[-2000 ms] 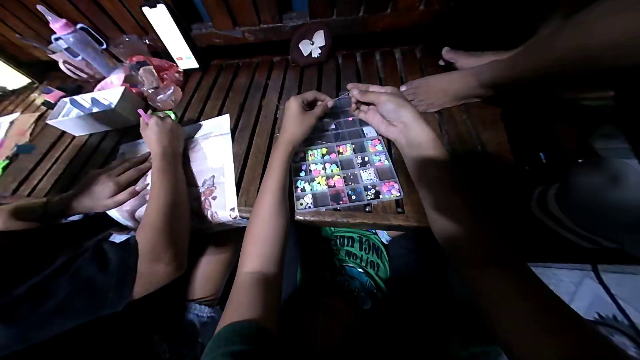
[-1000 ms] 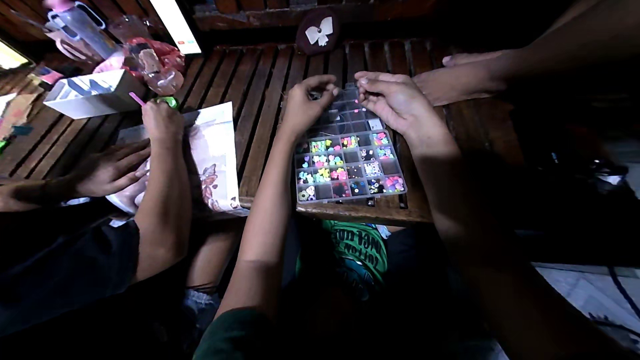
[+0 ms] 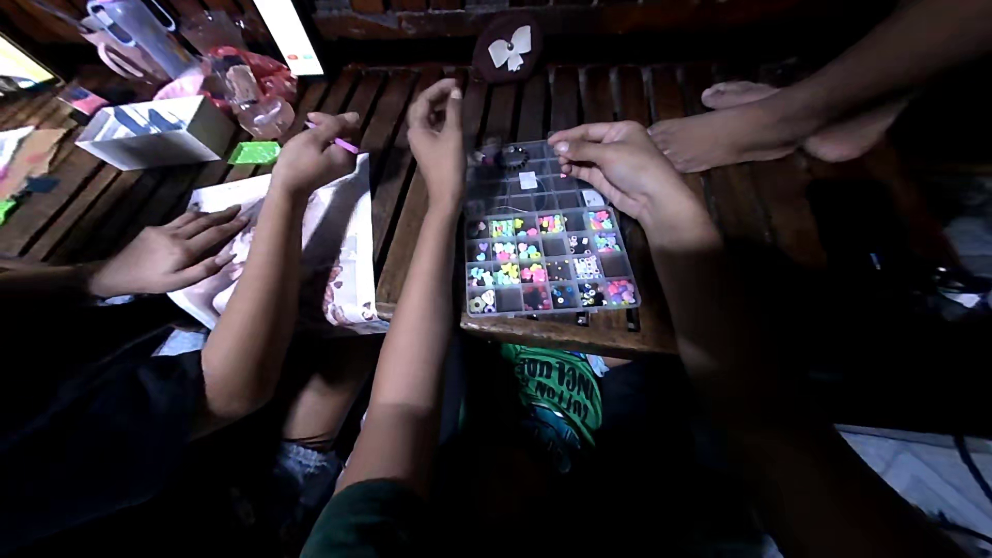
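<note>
A clear plastic bead organizer box (image 3: 552, 267) lies open on the slatted wooden bench, with colourful beads in many of its compartments. Its transparent lid (image 3: 535, 198) is folded back beyond them; a dark beaded ring (image 3: 514, 158), a small white square (image 3: 528, 180) and a thin pale cord (image 3: 511, 208) show there. My left hand (image 3: 436, 139) is raised left of the lid, thumb and fingers curled close together. Over the lid's right edge, my right hand (image 3: 608, 161) has its thumb and forefinger pinched, a small pink bead (image 3: 563, 176) just below. Whether either fingertip grip holds the cord is unclear.
At the left, another person's hand (image 3: 318, 155) holds a pink pen above a printed sheet (image 3: 353, 271). Beyond are a white box (image 3: 155, 136), a green tray (image 3: 254, 153) and bottles. A round dark item with a white bow (image 3: 509, 50) stands behind; bare feet (image 3: 721, 128) rest right.
My left hand has moved left, away from my right hand, and the gap between them is wider. The other person's pen hand has moved up and right from the sheet.
</note>
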